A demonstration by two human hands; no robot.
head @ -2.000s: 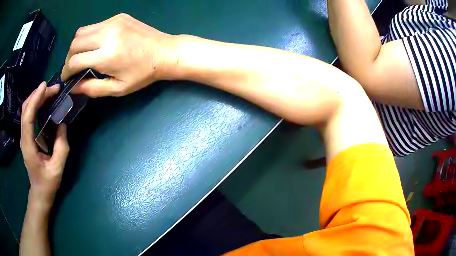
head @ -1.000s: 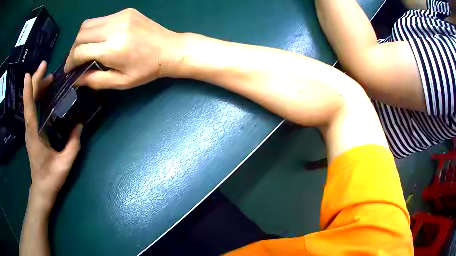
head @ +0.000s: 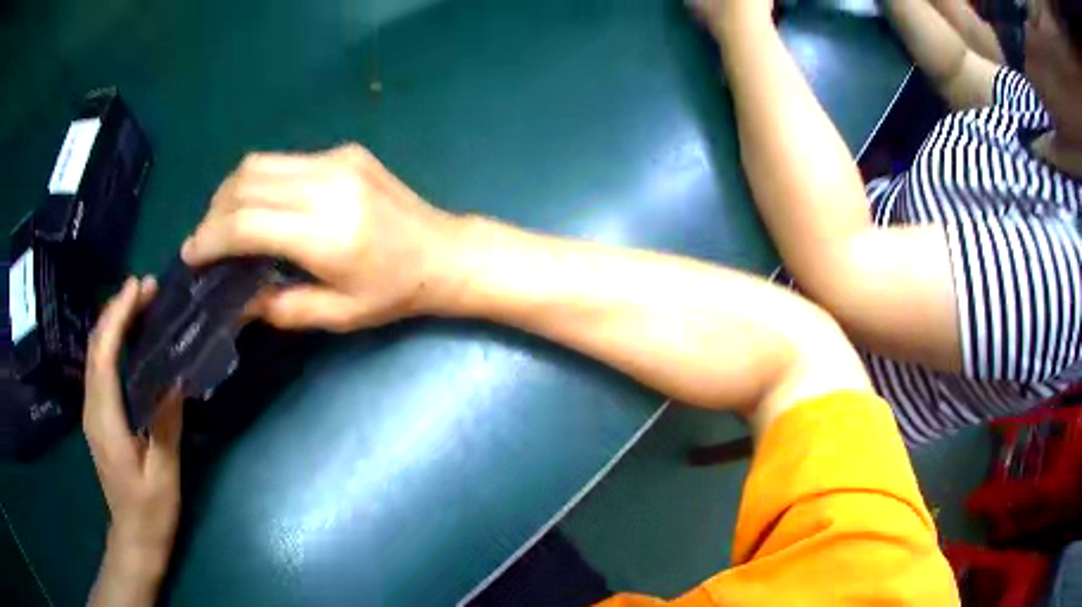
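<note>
A black retail box [head: 196, 326] is held between my two hands at the left of the view, tilted above the table. A dark flap shows at its lower edge; the picture is a little blurred there. My left hand [head: 133, 439] holds the box from the lower left, with fingers along its left end and the thumb under it. My right hand [head: 320, 243] grips its upper right end from above, fingers curled over it and thumb below. What is inside the box cannot be seen.
Black boxes with white labels [head: 95, 178] stand at the far left, beside my left hand. The glossy green table [head: 392, 439] has a pale curved edge. A person in a striped shirt [head: 1020, 261] sits at the right, an arm over the table. Red stools [head: 1026, 474] are at the lower right.
The view has shifted, so everything sits lower in it. The box has turned; its pale inner flap no longer shows and a dark face with a flap does. Both hands still hold it.
</note>
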